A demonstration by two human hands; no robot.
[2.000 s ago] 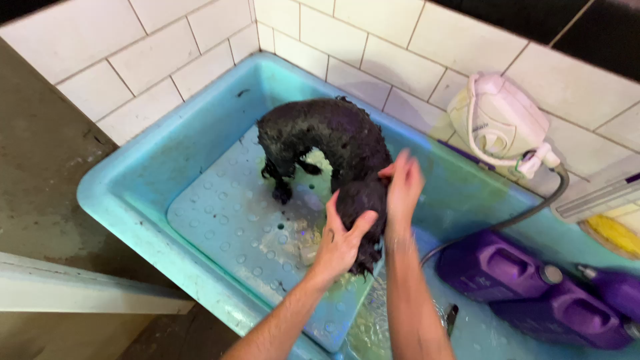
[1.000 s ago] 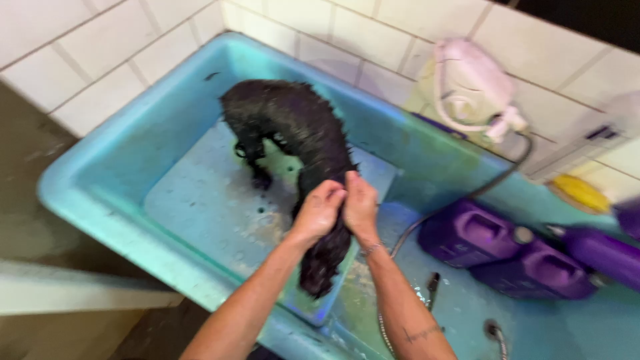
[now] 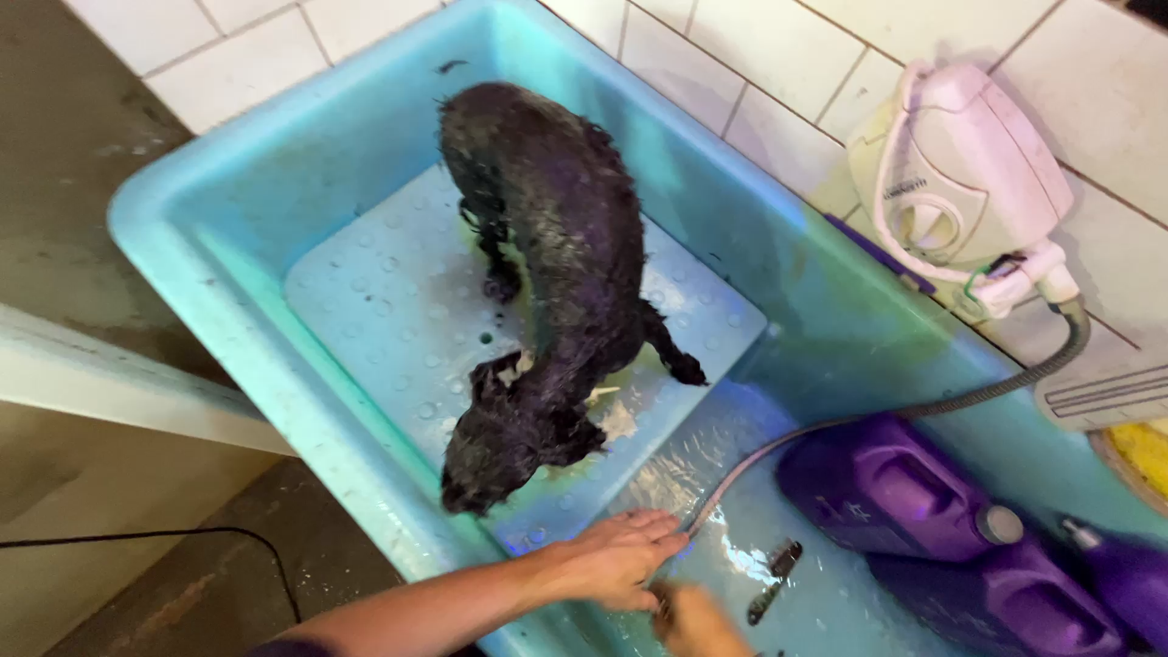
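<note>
A wet black dog (image 3: 566, 246) stands on the raised platform (image 3: 365, 274) of a blue tub (image 3: 219, 265), its head low towards the near rim. My left hand (image 3: 630, 557) is off the dog, over the lower part of the tub by the end of a grey shower hose (image 3: 757, 447); whether it touches the hose is unclear. My right hand (image 3: 689, 616), blurred, is just below it at the bottom of the view, its fingers partly hidden. A dark narrow object (image 3: 776, 582) lies on the wet tub floor to the right.
Purple plastic jugs (image 3: 885, 484) stand in the tub's right part. A white electric shower heater (image 3: 976, 173) hangs on the tiled wall (image 3: 766, 55), with the hose running from it. A yellow sponge (image 3: 1141, 452) sits at the right edge. A black cable (image 3: 182, 531) runs at lower left.
Both hands have let go of the dog's head and neck and moved down over the lower tub. The dog's head now points towards the near rim, turned left. The view has shifted closer.
</note>
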